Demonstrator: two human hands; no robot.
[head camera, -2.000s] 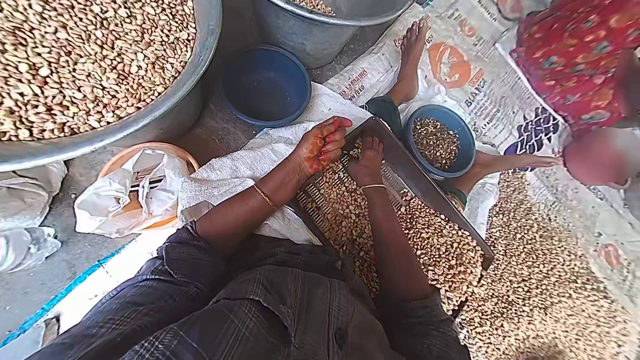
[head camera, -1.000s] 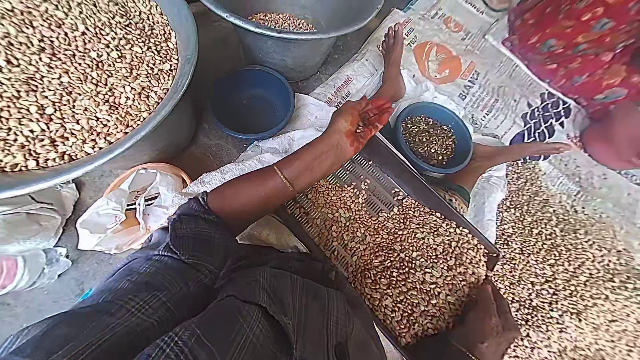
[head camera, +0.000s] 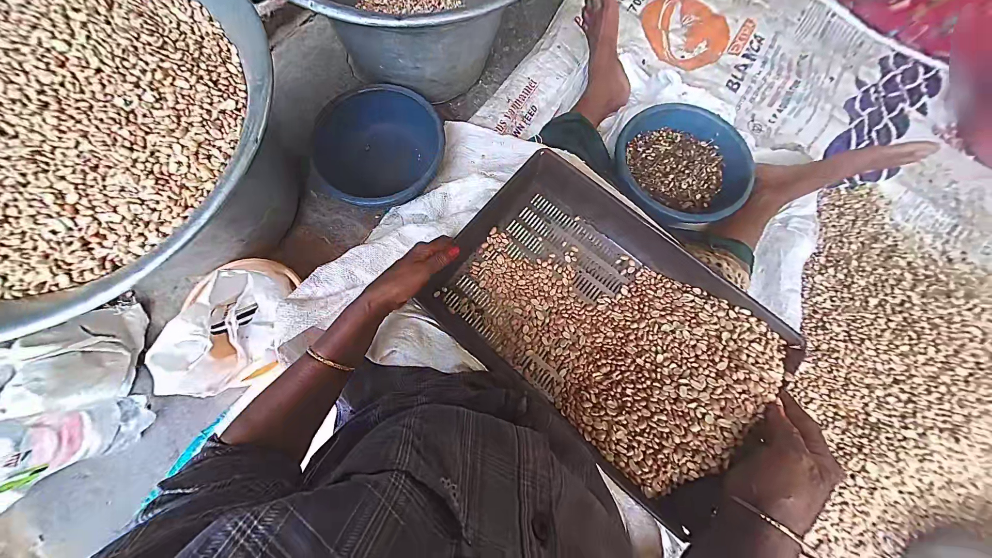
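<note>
A dark slotted plastic tray (head camera: 659, 232) lies tilted across my lap. Shelled nuts or beans (head camera: 666, 372) cover its near and right parts, while slots show through at the far left. My left hand (head camera: 411, 273) holds the tray's left corner, fingertips at the rim. At the lower right end, my right hand (head camera: 787, 457) grips the tray's edge, its fingers partly hidden by the rim and the nuts. Just beyond the tray, a blue bowl (head camera: 744, 167) holds darker bits and debris.
A large metal tub (head camera: 260, 116) full of nuts stands left, another metal tub (head camera: 418, 46) behind. Between them and the tray sits an empty blue basin (head camera: 377, 143). Nuts (head camera: 891, 372) are heaped on printed sacks (head camera: 798, 46) at right. Someone's red clothing (head camera: 903, 23) shows top right.
My left hand has come down from above the tray to its left corner. My right hand, inside the tray at first, is now at its lower right end. The nuts have spread toward that end.
</note>
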